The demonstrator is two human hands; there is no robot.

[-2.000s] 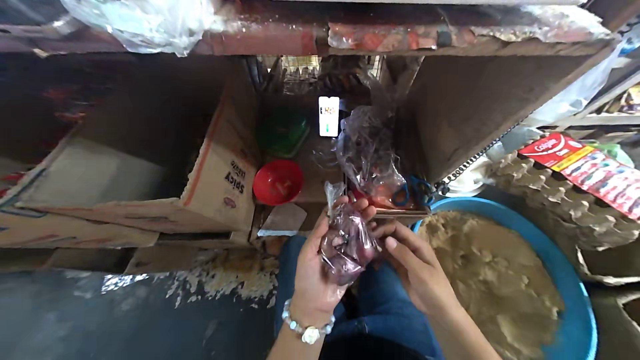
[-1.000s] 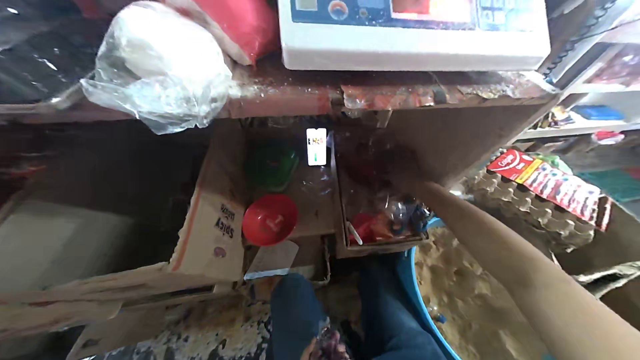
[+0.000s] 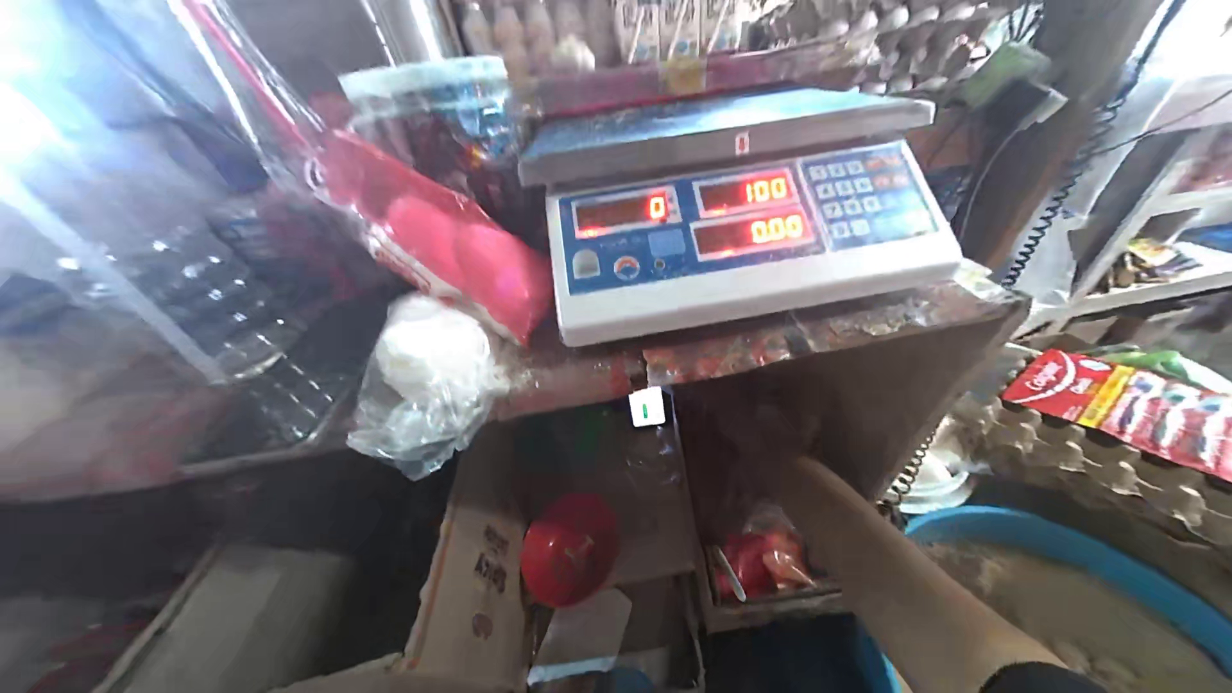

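Note:
My right forearm reaches from the lower right into a dark compartment under the counter; my right hand (image 3: 770,438) is lost in shadow there, so its fingers and anything in them cannot be made out. Just below it, red and clear plastic bags (image 3: 768,563) lie in a shallow box. Left of that compartment sits a red plastic bowl (image 3: 570,551), with a small white card (image 3: 647,407) above it. My left hand is out of the picture. On the counter stands a digital weighing scale (image 3: 751,221) with lit red digits.
A clear plastic bag with white contents (image 3: 428,356) hangs over the counter edge, beside a pink package (image 3: 452,236). A cardboard box (image 3: 472,568) is at lower left. At right are a blue tub of brown powder (image 3: 1088,577), egg trays (image 3: 1078,452) and a Colgate toothbrush pack (image 3: 1126,404).
Two seconds ago both hands held a clear bag with dark reddish contents over my lap. My right arm has since reached into the compartment and my left hand has left view. The view has tilted up.

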